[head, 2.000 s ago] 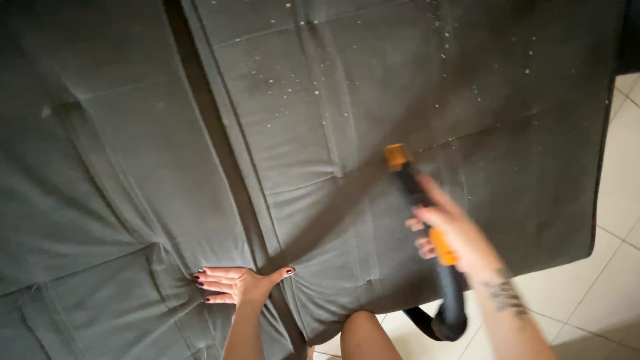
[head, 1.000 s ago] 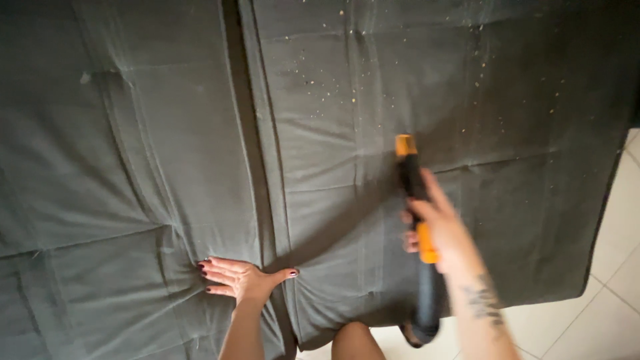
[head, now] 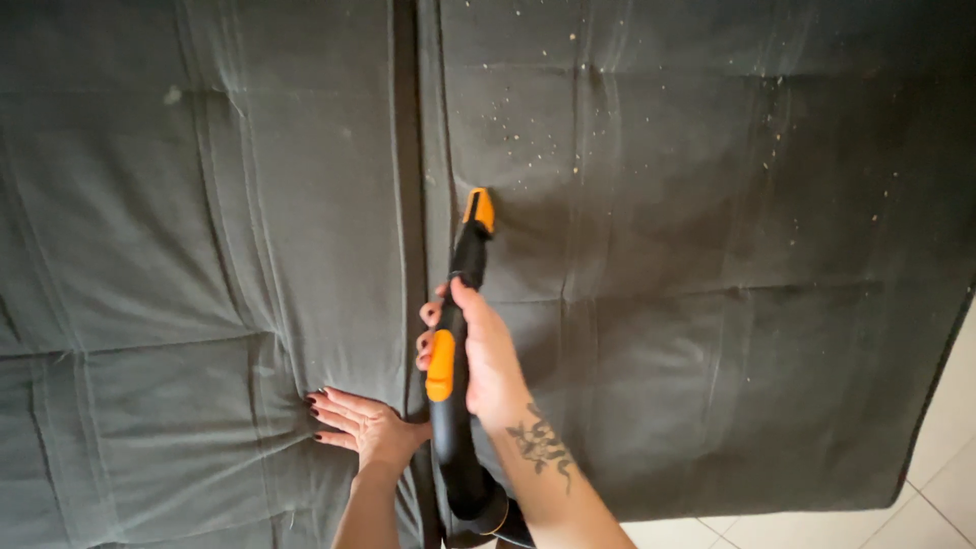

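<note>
My right hand [head: 476, 343] is closed around the black handle of a vacuum cleaner hose [head: 455, 427] with an orange slider on it. The handle's small nozzle [head: 480, 212], black with an orange tip, is at the grey fabric cushion [head: 656, 366], just right of the long seam gap. My left hand [head: 370, 427] presses with spread fingers on the left grey cushion [head: 328, 229], its thumb reaching toward the gap and partly hidden behind the handle. Light crumbs [head: 534, 145] lie scattered over the upper part of the right cushion.
A dark gap [head: 412, 191] runs between the two cushions. Folds and stitched seams cross the fabric. Pale floor tiles [head: 808, 531] show beyond the cushion's edge at the lower right. A small pale spot [head: 173, 95] marks the left cushion.
My right hand has swung the nozzle leftward across the right cushion, close to the gap and my left hand. My left hand stays pressed on the fabric.
</note>
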